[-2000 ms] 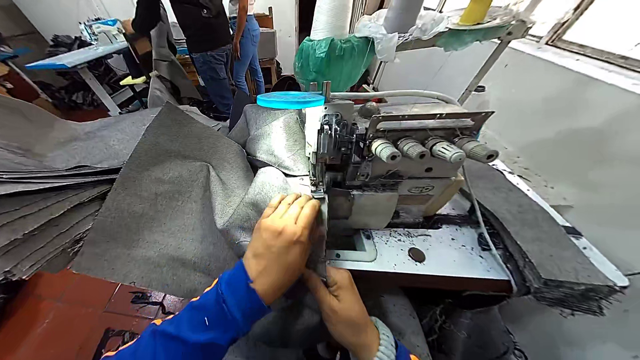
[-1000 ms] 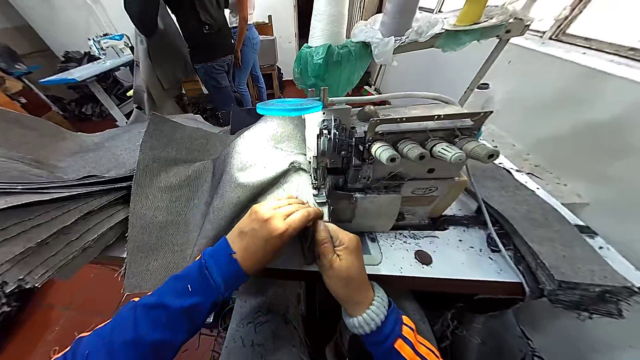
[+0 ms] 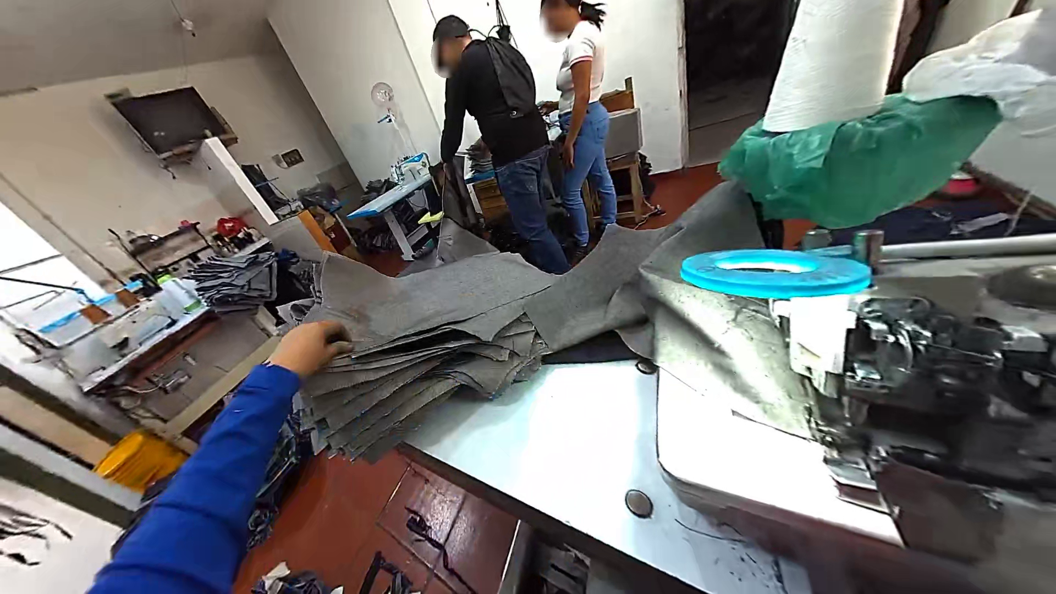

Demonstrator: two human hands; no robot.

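Note:
My left hand (image 3: 313,348) reaches to the near left corner of a stack of grey cut fabric pieces (image 3: 412,367), its fingers curled at the edge of the upper layers. Whether it pinches a layer cannot be told. The stack lies at the left end of the white sewing table (image 3: 544,437) and overhangs its edge. At the right stands an overlock sewing machine (image 3: 932,371) with a blue ring (image 3: 775,274) on top. A grey fabric piece (image 3: 718,330) drapes behind and left of the needle area. My right hand is out of view.
Thread cones (image 3: 833,66) and green plastic (image 3: 866,157) rise above the machine. Two people stand beyond the table, one in black (image 3: 503,107), one in a white top (image 3: 582,99). A second sewing machine (image 3: 411,169) is farther back. Fabric scraps (image 3: 297,582) lie on the red floor.
The view has swung far to the left. My left hand has left the fabric at the machine and is now at the stack. My right hand has gone out of view.

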